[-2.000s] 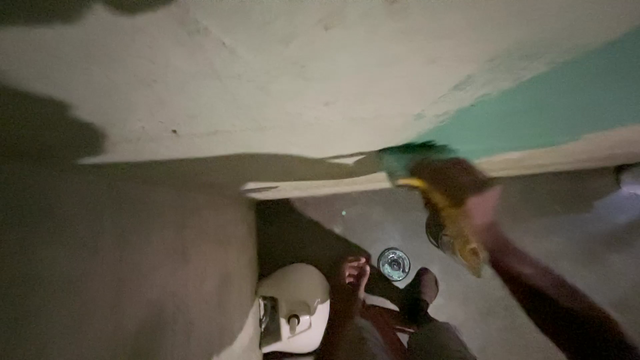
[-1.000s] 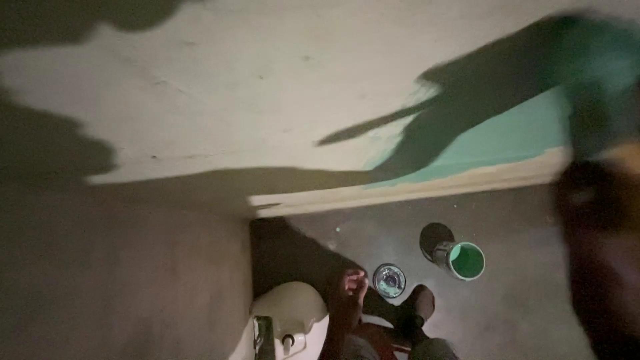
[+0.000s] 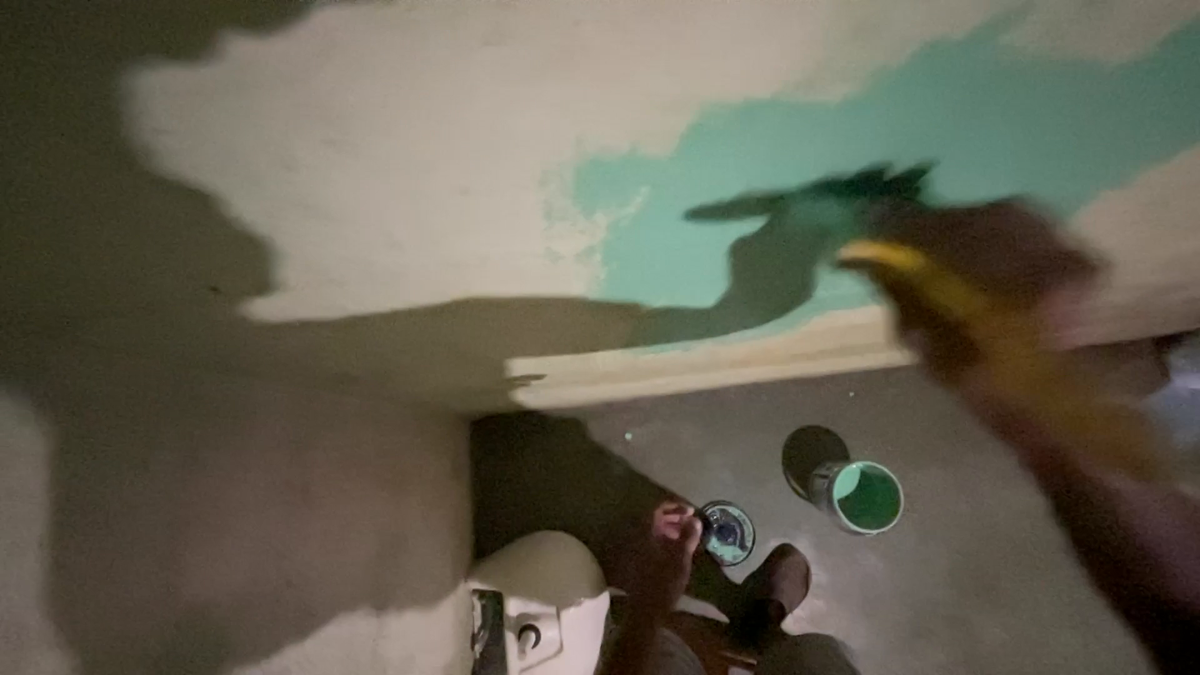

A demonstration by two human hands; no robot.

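My right hand [image 3: 1003, 262], blurred by motion, grips a yellow-handled paintbrush [image 3: 900, 258] at the wall on the right. Its bristle end is blurred against a wet-looking patch of turquoise paint [image 3: 750, 141] on the pale wall [image 3: 422, 169]. Dark shadows of the hand and brush fall across the paint. Below, on the floor, stands an open can of green paint [image 3: 867, 497]. A round lid smeared with paint [image 3: 728, 532] lies to its left, beside my feet. My left hand is out of frame.
A pale baseboard [image 3: 712, 366] runs along the foot of the wall to a corner at the left. A white plastic container [image 3: 562, 600] with a handle or cap stands by the side wall. My feet [image 3: 783, 577] are on the grey floor [image 3: 966, 581].
The turquoise patch reaches farther left and higher on the wall. My right hand has come back from the far right edge to the painted patch. The can and lid have stayed put.
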